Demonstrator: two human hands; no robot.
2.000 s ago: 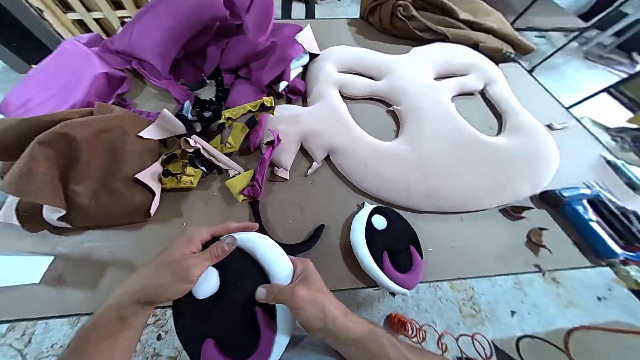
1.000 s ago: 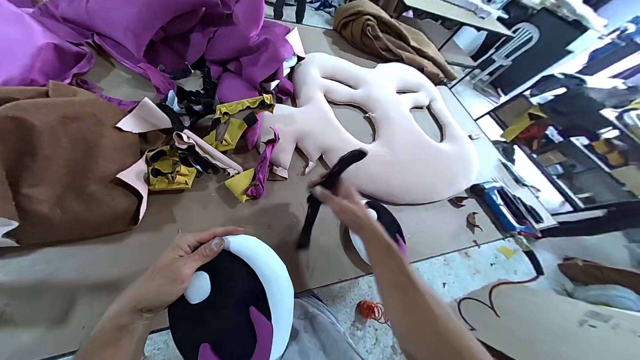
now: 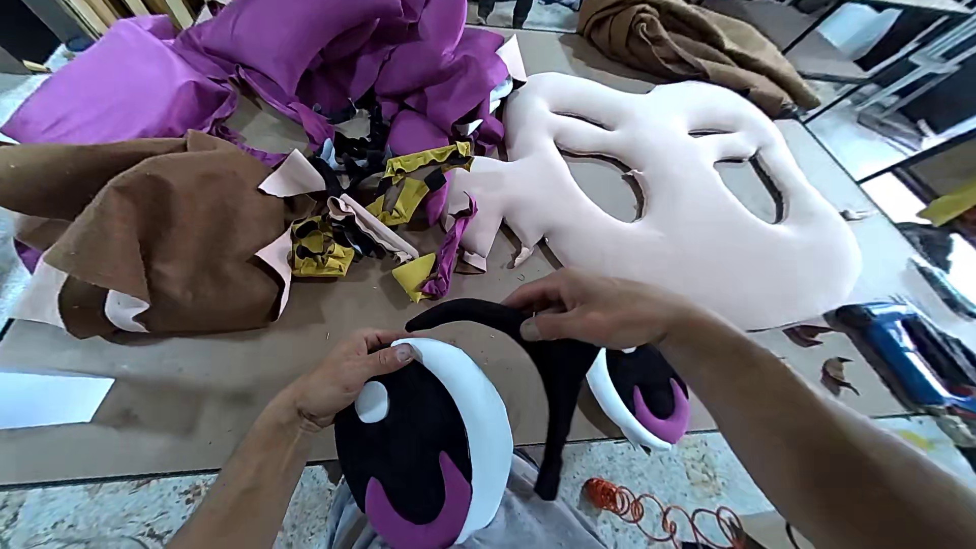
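Note:
My left hand (image 3: 354, 374) grips the upper edge of a padded cartoon eye piece (image 3: 415, 427), black with a white rim, a white dot and a purple crescent. In my right hand (image 3: 591, 309) is a curved black fabric strip (image 3: 560, 374), pinched near its bend; one end arches left over the top of the eye piece and the other hangs down at its right. A second, similar eye piece (image 3: 648, 385) lies at the table's front edge beneath my right forearm. Behind my hands rests a padded pale pink face panel (image 3: 686, 221) with two large eye holes and two narrow slits.
Purple fabric (image 3: 343, 61), brown fabric (image 3: 175, 236) and small yellow scraps (image 3: 412, 198) are heaped at the left and centre of the table. More brown cloth (image 3: 686, 46) lies at the back. A blue object (image 3: 900, 351) sits at the right; a coiled orange hose (image 3: 648, 515) is below the edge.
My right hand let go of the eye piece and took up the black strip, which lay on the table behind it. The strip has since come down beside the eye piece in my left hand.

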